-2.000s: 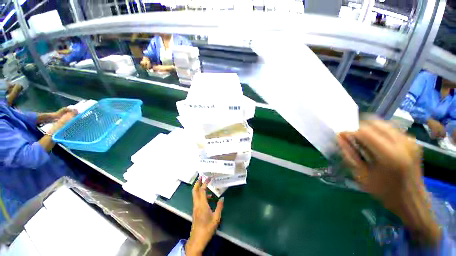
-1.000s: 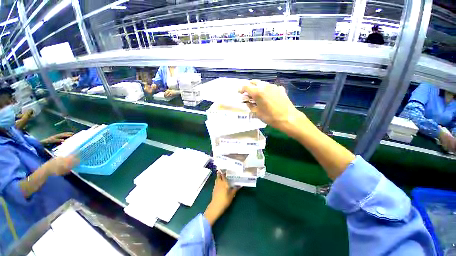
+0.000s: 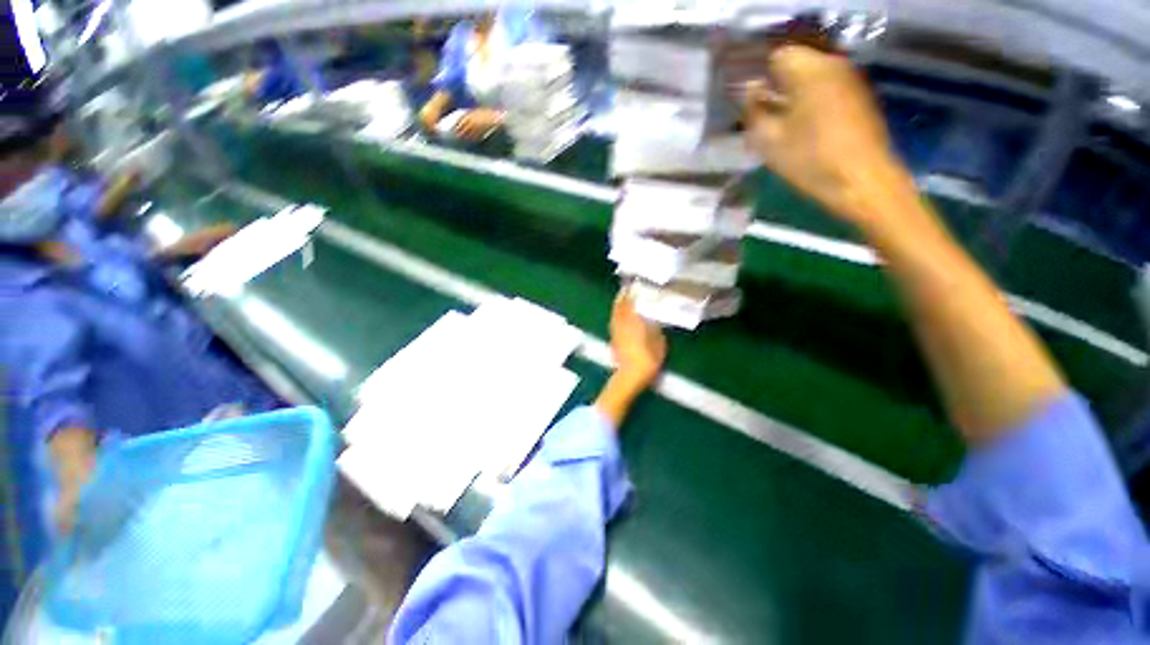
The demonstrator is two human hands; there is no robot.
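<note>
A tall stack of white boxes [image 3: 681,208] with beige-grey insides stands upright in front of me, its top cut off by the frame. My left hand [image 3: 638,347] holds the bottom of the stack from the near left side, fingers partly hidden behind or under it. My right hand [image 3: 820,126] is blurred, with bent fingers against the upper right side of the stack. I cannot tell whether the stack touches the belt. Flat white blanks [image 3: 460,410] lie overlapping on the green belt, left of my left forearm.
At left, a neighbouring worker [image 3: 107,315] in blue has a hand at a light-blue basket [image 3: 189,529], low at the near left. More white blanks [image 3: 252,252] lie by that worker. Across the belt, another worker [image 3: 486,76] sits beside a white stack [image 3: 540,101]. Metal rails [image 3: 782,441] line the belt.
My right hand has moved from the stack's top to its upper right side. The stack and both hands appear farther up and right. The light-blue basket has left the belt for the lower left.
</note>
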